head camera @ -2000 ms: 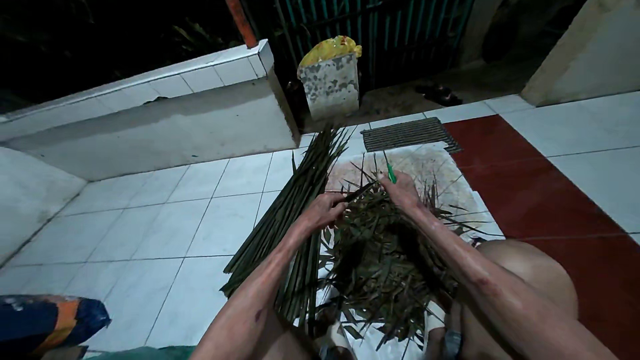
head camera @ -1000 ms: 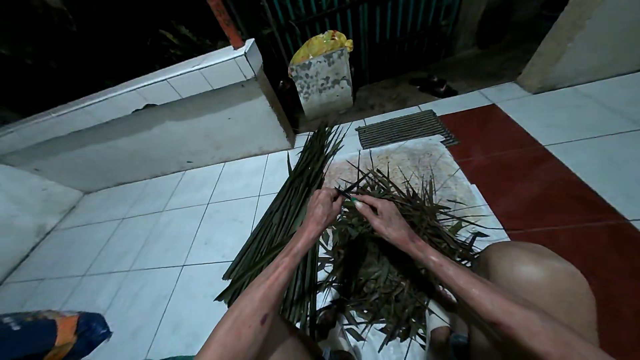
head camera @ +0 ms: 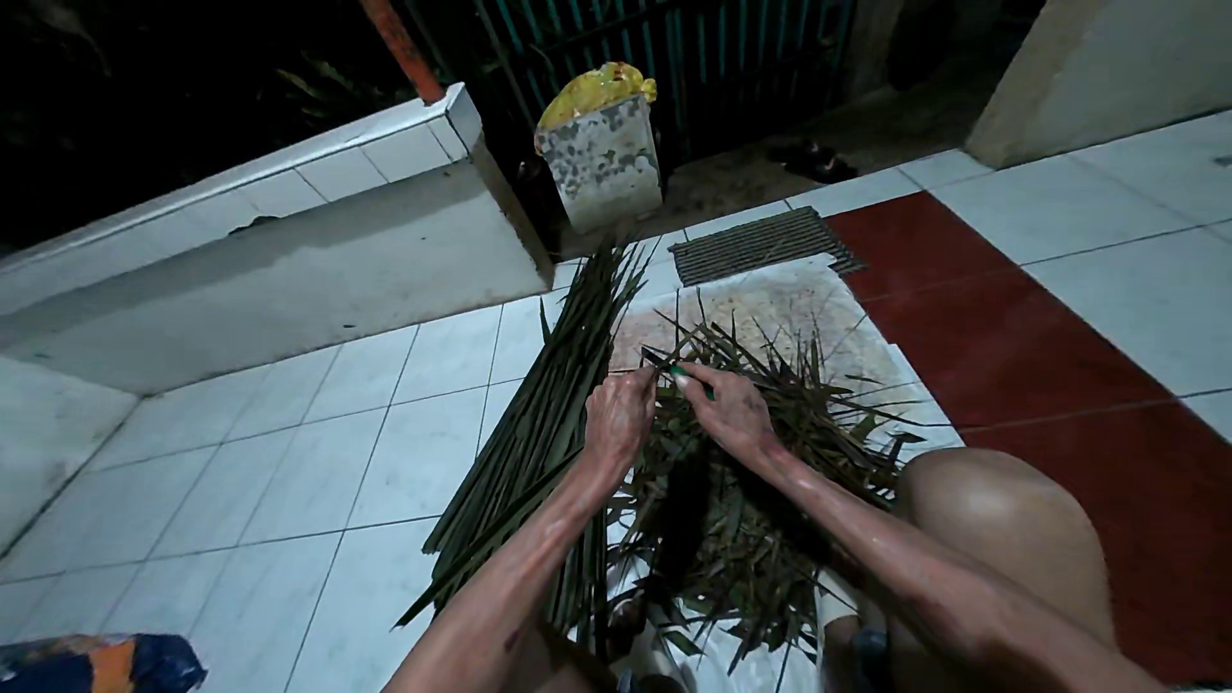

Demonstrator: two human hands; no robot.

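Note:
My right hand (head camera: 731, 406) is closed around the green handle of a small knife (head camera: 679, 371), whose dark blade points up and left. My left hand (head camera: 619, 414) is closed right beside the blade, on a palm leaf whose part inside the fist is hidden. Under and right of my hands lies a loose heap of cut leaf pieces (head camera: 760, 539) on a stained white sheet (head camera: 780, 298). Long green palm leaves (head camera: 539, 433) lie in a bundle to the left, partly behind my left forearm.
A ribbed doormat (head camera: 760, 245) lies beyond the sheet. Past it stand a pale bin (head camera: 606, 164) with a yellow bag and some dark footwear (head camera: 813, 162). A low wall (head camera: 289, 250) runs along the left. A blue and orange bag (head camera: 106, 664) sits at lower left. My bare knee is at right.
Two seconds ago my hands were apart with the green-handled knife raised; they came together a second ago and are still close together now.

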